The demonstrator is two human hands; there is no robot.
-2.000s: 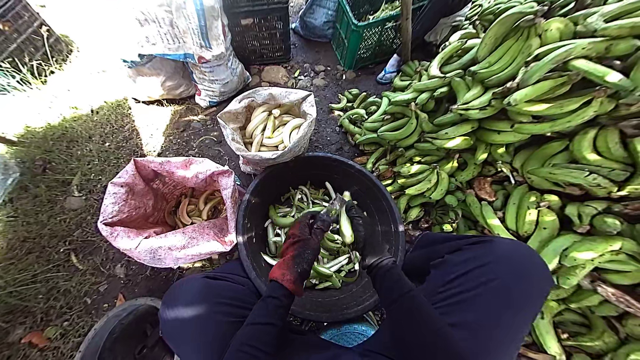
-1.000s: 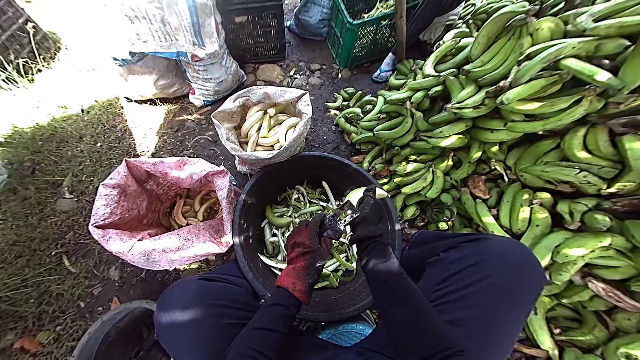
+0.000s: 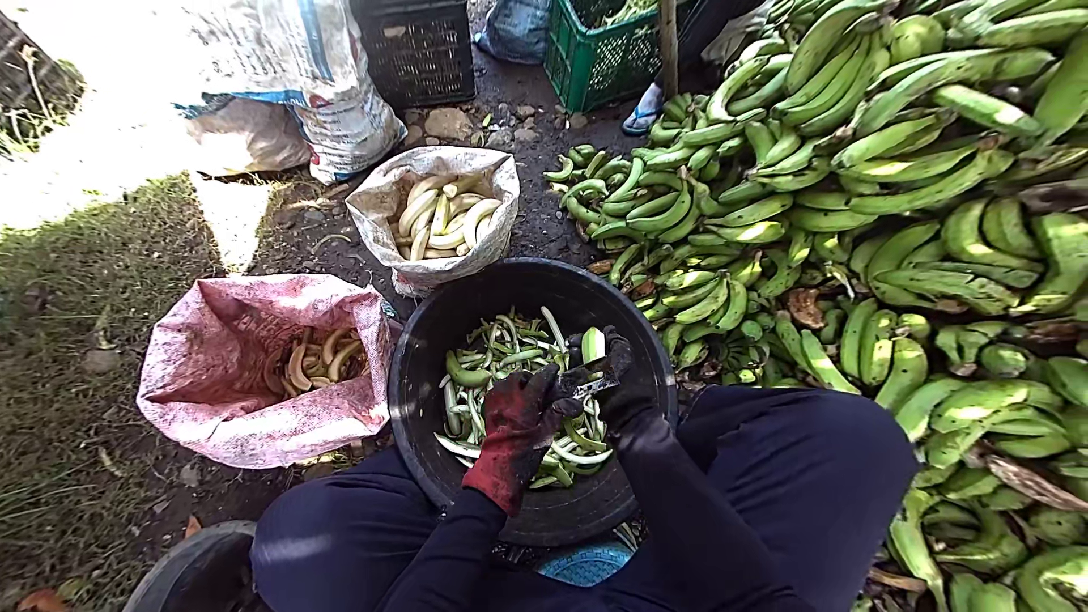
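Observation:
My left hand (image 3: 520, 425), in a red and black glove, is closed on a knife (image 3: 588, 380) whose blade reaches to the right. In a dark glove, my right hand (image 3: 625, 378) grips a partly peeled green banana (image 3: 592, 344), its pale flesh showing. Both hands are over a black plastic tub (image 3: 544, 527) between my legs. Green banana peels (image 3: 510, 348) lie in the tub beneath them. The knife's handle is mostly hidden by my left glove.
A white sack (image 3: 442, 268) holds peeled bananas; a pink sack (image 3: 255, 425) holds browner ones. Green bananas (image 3: 918, 170) are heaped at the right. Full sacks (image 3: 340, 102), a black crate (image 3: 416, 51) and a green crate (image 3: 603, 59) stand behind. A person's foot (image 3: 646, 109) is beside the heap.
My right hand has come up from lower in the tub and is now beside the knife. The green banana stood more upright two seconds ago, tilted one second ago, and is upright again.

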